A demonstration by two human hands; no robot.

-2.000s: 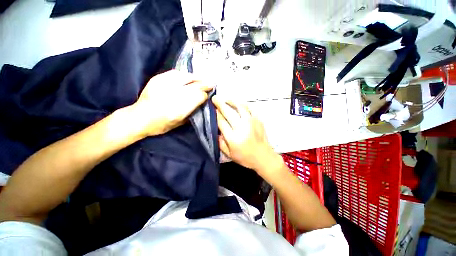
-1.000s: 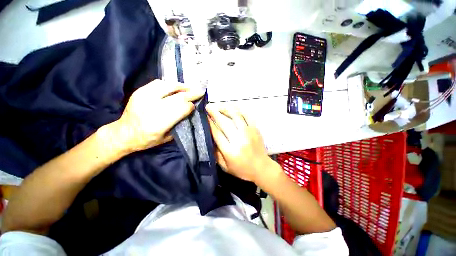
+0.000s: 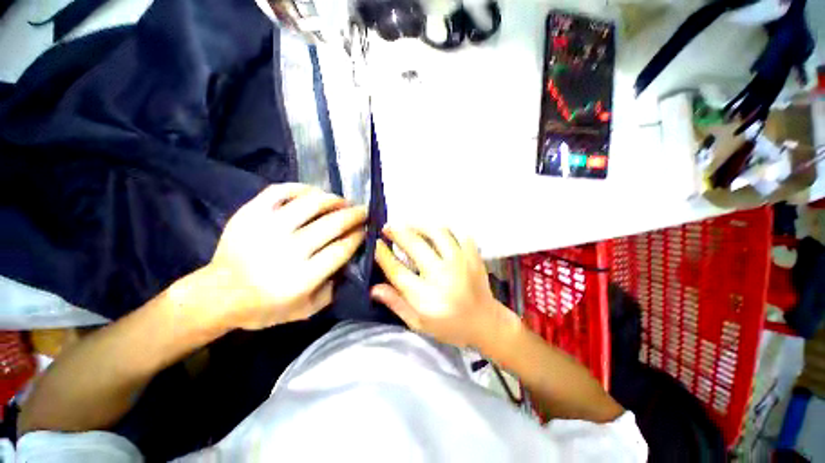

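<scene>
A large dark navy garment (image 3: 172, 136) lies heaped on the white table, left of the needle area. A grey interfacing strip (image 3: 306, 118) shows along its right side, with a narrow navy folded edge (image 3: 377, 172) beside it. My left hand (image 3: 289, 253) presses on the cloth and grips near the folded edge. My right hand (image 3: 439, 280) pinches the folded edge from the right, its fingertips close to the left hand's. The presser foot area (image 3: 298, 16) is cut off by the top edge and blurred.
A smartphone (image 3: 576, 95) lies right of the needle. Black scissor loops (image 3: 461, 25) are at the top. Dark fabric strips (image 3: 773, 63) hang at upper right above a parts box (image 3: 678, 149). A red basket (image 3: 696, 307) stands below the table edge.
The view has shifted, so the phone and machine parts sit higher. Both hands are lower down the folded edge, farther from the needle. More of the edge and grey strip shows above them.
</scene>
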